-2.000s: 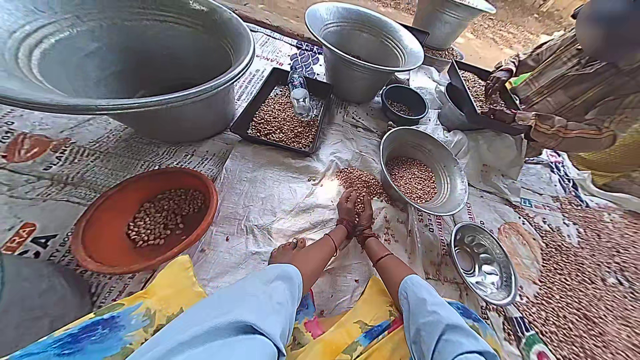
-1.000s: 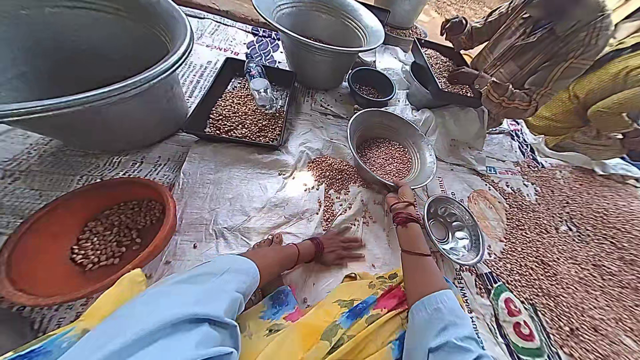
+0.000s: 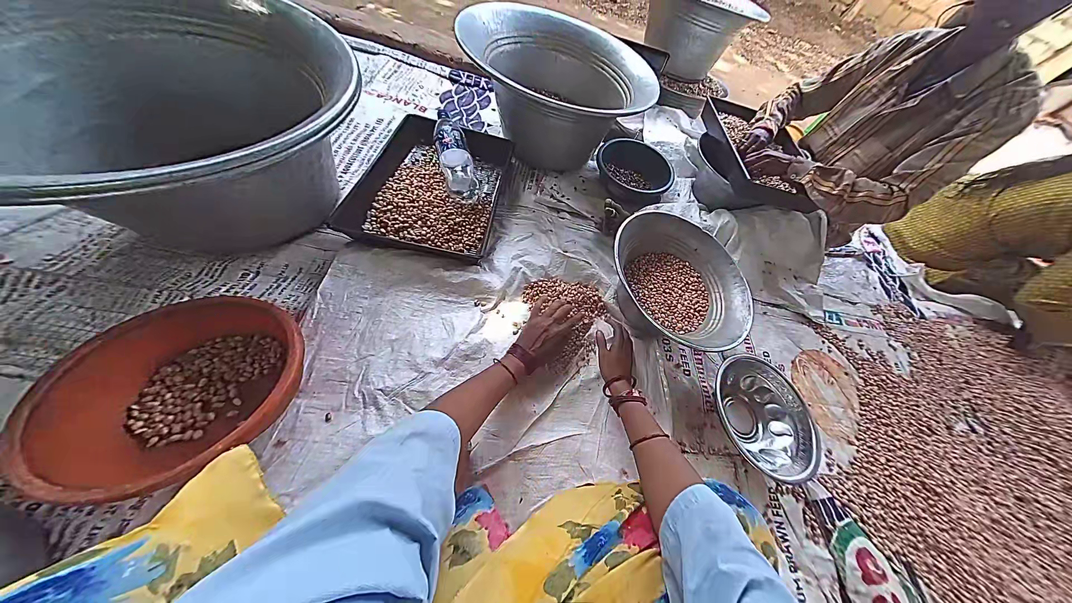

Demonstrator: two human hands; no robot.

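Observation:
My left hand [image 3: 548, 327] lies with spread fingers on the left side of a small pile of reddish-brown nuts or seeds [image 3: 578, 295] on a whitish plastic sheet [image 3: 385, 335]. At the pile's right edge my right hand [image 3: 615, 353] stands on its side, fingers up, with nothing seen in it. Just beyond it, a metal basin [image 3: 729, 310] holds more of the same nuts or seeds. A shiny, empty steel bowl [image 3: 768, 419] rests to the right of my right forearm. On the left, an orange-brown bowl [image 3: 84, 377] contains larger, paler pieces.
A black tray [image 3: 360, 219] holds nuts and a clear plastic bottle [image 3: 456, 163]. Large metal basins [image 3: 226, 201] stand behind, with a small dark bowl [image 3: 634, 151] nearby. At the right, a person [image 3: 913, 126] handles a black tray [image 3: 729, 159]. Nuts or seeds [image 3: 963, 444] cover the lower right.
My left hand has moved from the bare sheet onto the pile. My right hand has left the rim of the metal basin and come down beside the pile.

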